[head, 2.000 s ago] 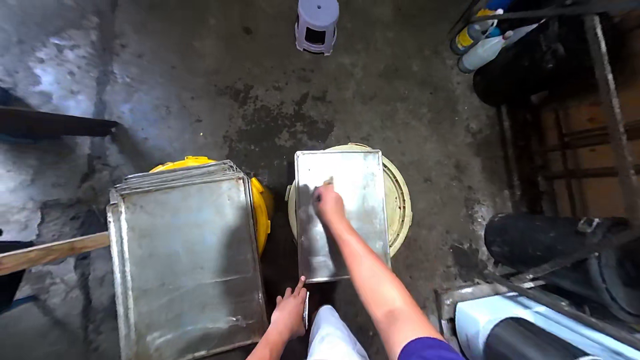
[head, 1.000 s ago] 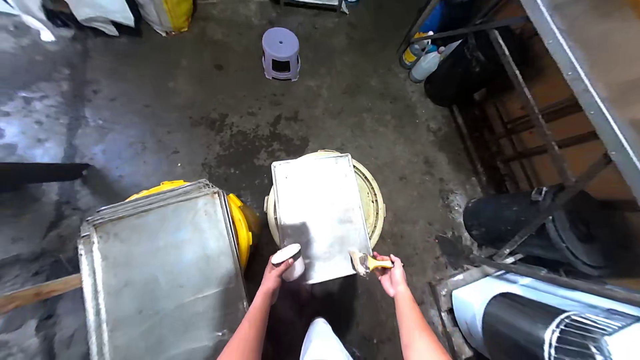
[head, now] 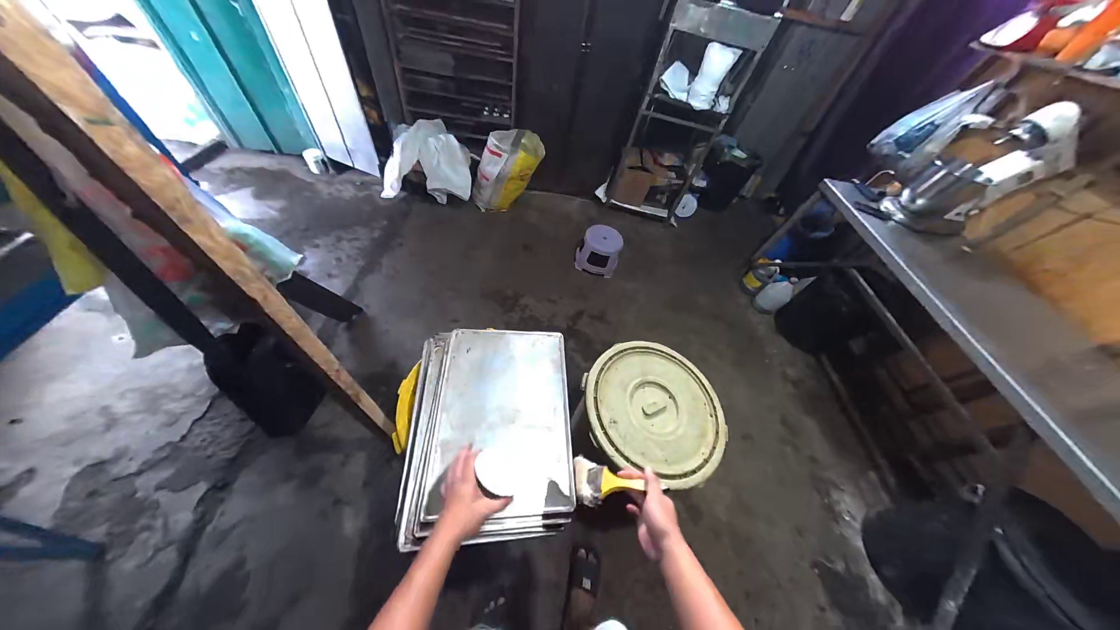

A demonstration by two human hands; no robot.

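My left hand (head: 465, 497) is closed around a small white round container (head: 499, 472) above the top metal baking tray (head: 507, 385). That tray lies on a stack of similar trays over something yellow (head: 405, 407), mostly hidden. In my right hand (head: 649, 507) is a paintbrush (head: 612, 481) with a yellow handle; its pale bristles point left, near the stack's right edge. Beside the stack stands a round lidded bin, and its beige lid (head: 654, 402) shows no tray on it. Whether the container touches the tray, I cannot tell.
A purple plastic stool (head: 601, 248) stands ahead on the floor. To the right runs a metal table (head: 971, 324) bearing a stand mixer (head: 989, 166). A wooden beam (head: 236, 262) slants down at the left. Bags and a metal shelf (head: 652, 114) line the back.
The tray that lay on the bin's lid is off it, and a tray now tops the stack at left. The container has moved left with my left hand. The view has tilted up.
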